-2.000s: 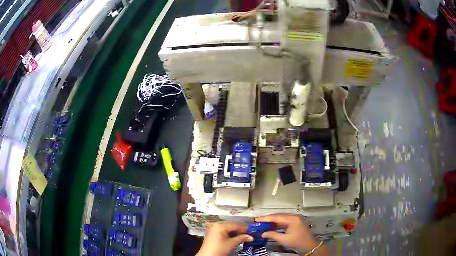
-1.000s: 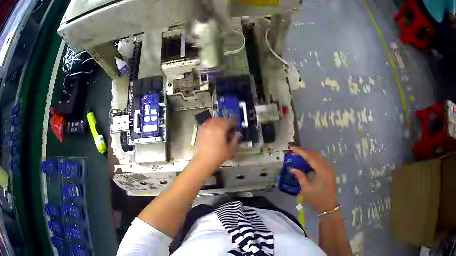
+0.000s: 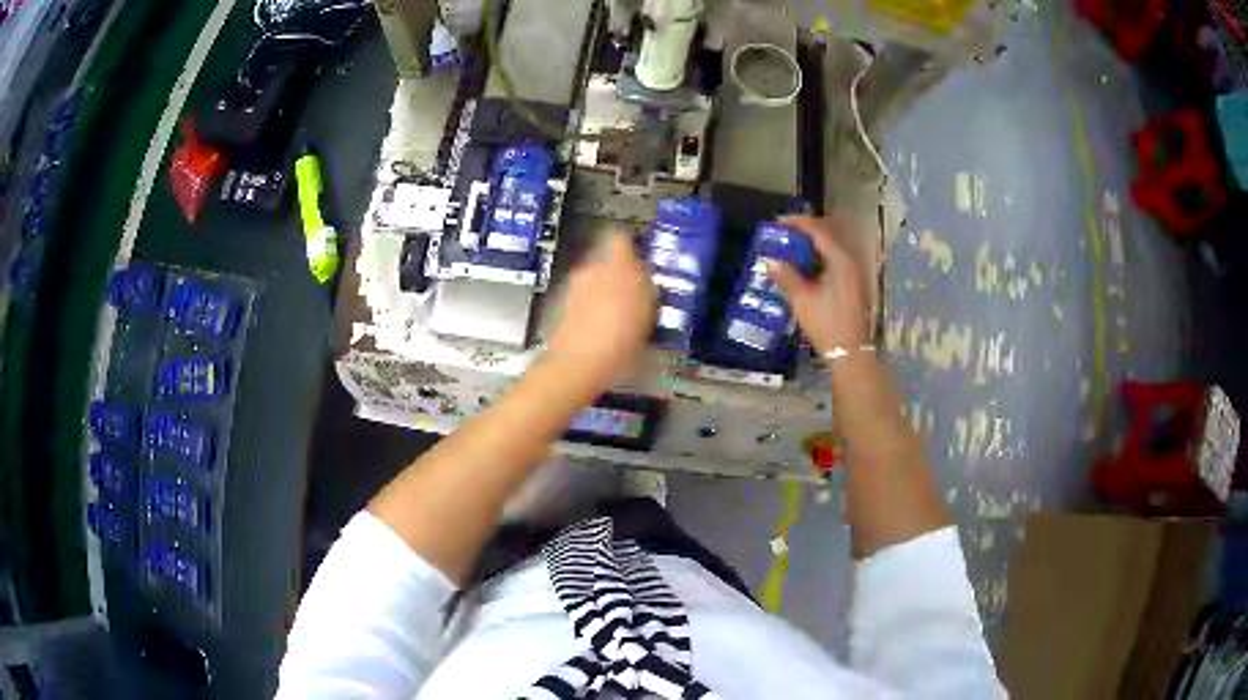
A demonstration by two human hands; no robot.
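Observation:
My left hand [image 3: 602, 301] is blurred and holds a blue housing [image 3: 680, 267] by its left side, above the deck just left of the right fixture. My right hand [image 3: 824, 285] holds another blue housing [image 3: 764, 294] by its upper right part, over the right fixture [image 3: 739, 367]; whether it is seated cannot be told. A third blue housing [image 3: 517, 203] lies in the left fixture [image 3: 482, 260]. The cream machine [image 3: 575, 367] stands in front of me, with a pale driver cylinder [image 3: 668, 44] above the middle.
Left on the dark green bench are a clear blister tray [image 3: 236, 451] with blue housings, a yellow-green marker [image 3: 315, 219], a red pouch [image 3: 197, 170] and a black box [image 3: 253, 107] with white cable. Red stools [image 3: 1180, 178] and a cardboard box [image 3: 1095, 602] stand on the floor at right.
My right hand has brought its housing from the machine's front right corner onto the right fixture. My left hand now holds a housing left of that fixture. The driver cylinder has moved left relative to the fixtures.

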